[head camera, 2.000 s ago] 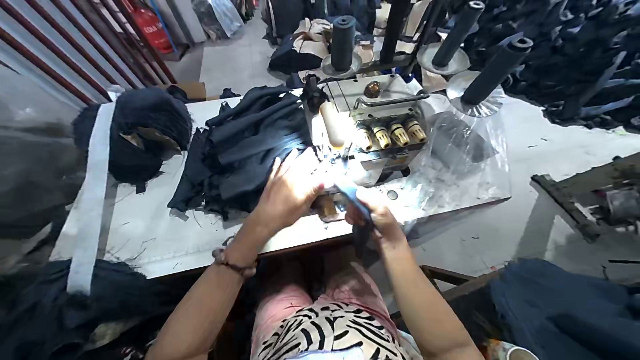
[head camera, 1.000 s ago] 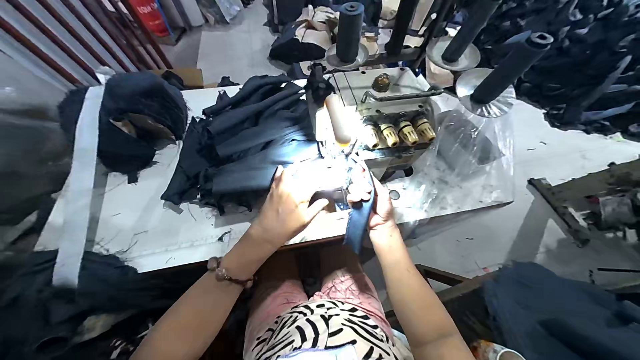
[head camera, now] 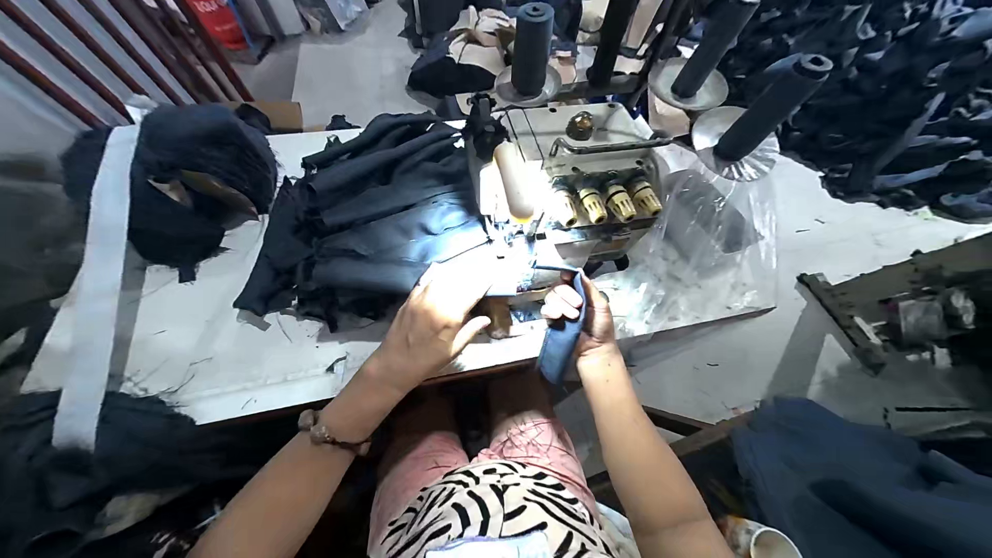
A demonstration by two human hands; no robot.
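Observation:
An overlock sewing machine (head camera: pixel 604 155) with several cream tension dials stands at the middle of the white table, its lamp glaring over the needle area. My left hand (head camera: pixel 438 322) lies palm down with thumb spread, just left of the presser foot, at the edge of the dark fabric pile; its fingertips are washed out by the light, and I cannot tell whether they press on cloth. My right hand (head camera: pixel 585 314), in front of the machine, has its fingers closed on a narrow folded strip of navy fabric (head camera: pixel 561 345). The strip's upper end reaches toward the needle area; its lower end hangs at the table edge.
Dark fabric pieces (head camera: pixel 380 209) are heaped left of the machine. Farther left lies a dark bundle (head camera: pixel 194 147) beside a long white strip (head camera: pixel 105 271). Dark thread cones (head camera: pixel 532 50) stand behind the machine. A clear plastic bag (head camera: pixel 713 240) is at its right, and blue cloth (head camera: pixel 860 473) lies lower right.
Two seconds ago my right hand held the strip's end close by the machine; now the strip hangs down through that hand. My left hand has stayed near the presser foot.

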